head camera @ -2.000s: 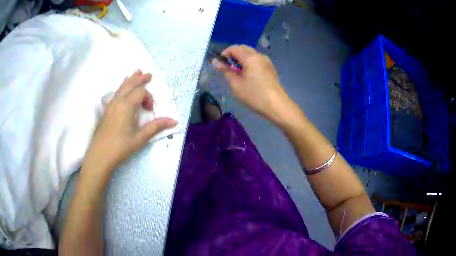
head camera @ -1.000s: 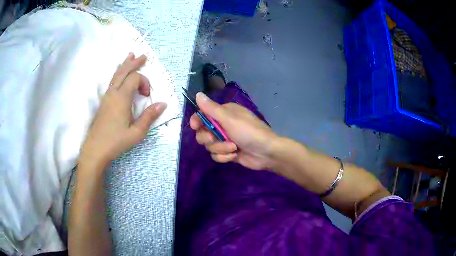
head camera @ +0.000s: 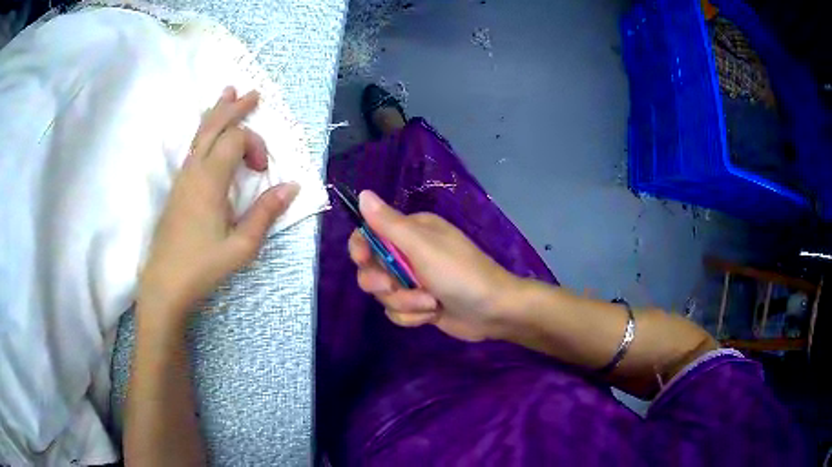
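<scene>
A large white fabric piece (head camera: 109, 119) lies over the left of the tabletop, with a fuzzy raw edge along its right side. My left hand (head camera: 205, 210) rests on it near its lower right corner, thumb and fingers apart; a small fold of cloth shows between them, and whether they pinch it I cannot tell. My right hand (head camera: 424, 264) holds the thread snips (head camera: 388, 254), with blue and pink handles, just off the table edge. Their dark blade tips are at the fabric's corner.
The speckled grey-blue tabletop (head camera: 260, 365) ends beside my purple clothing. A blue plastic crate (head camera: 680, 119) holding checked cloth stands on the floor at the right, with a brown frame (head camera: 766, 274) below it. Loose threads litter the floor.
Since two seconds ago my right hand has come from over the floor down and in to the fabric's corner with the snips. My left hand has stayed on the cloth; the view has shifted.
</scene>
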